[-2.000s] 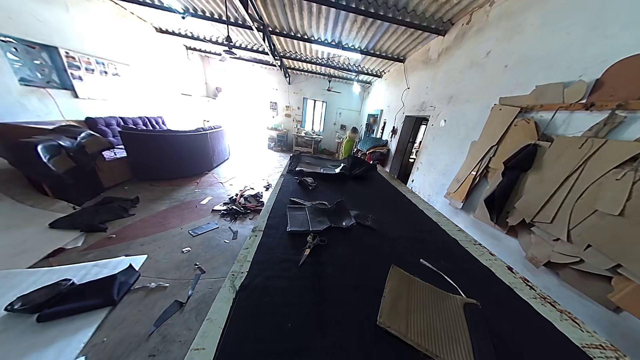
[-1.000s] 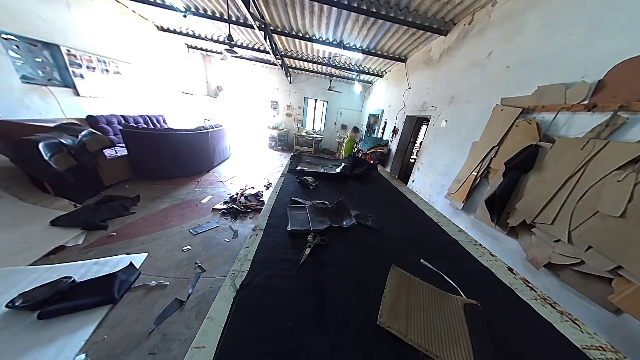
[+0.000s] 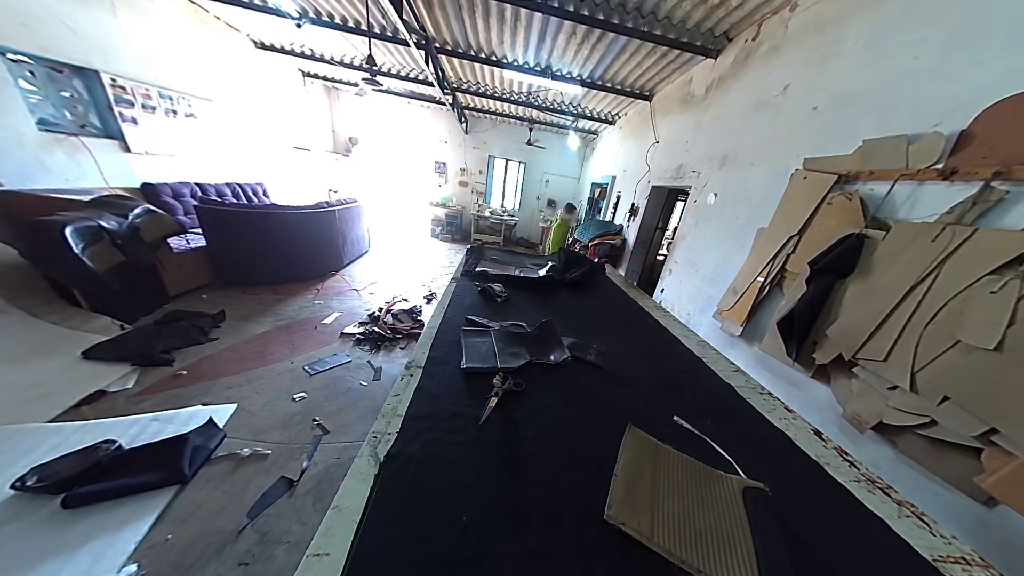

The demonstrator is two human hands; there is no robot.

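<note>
Neither my left hand nor my right hand shows in the head view. Black fabric (image 3: 512,472) covers most of a long table with pale green edges. A piece of corrugated cardboard (image 3: 680,504) lies on it at the near right, with a thin pale strip (image 3: 708,444) curving beside it. Metal scissors (image 3: 498,394) rest on the fabric, just in front of a shiny black piece of leather-like material (image 3: 520,346). Farther along lie a small dark bundle (image 3: 492,291) and a larger black sheet (image 3: 536,264).
Cardboard patterns (image 3: 904,296) hang along the right wall. A curved purple sofa (image 3: 280,240) stands at the left. On the floor are a scrap pile (image 3: 388,322), a dark cloth (image 3: 156,338) and a black roll (image 3: 148,472). A person in green (image 3: 559,230) is beyond the table.
</note>
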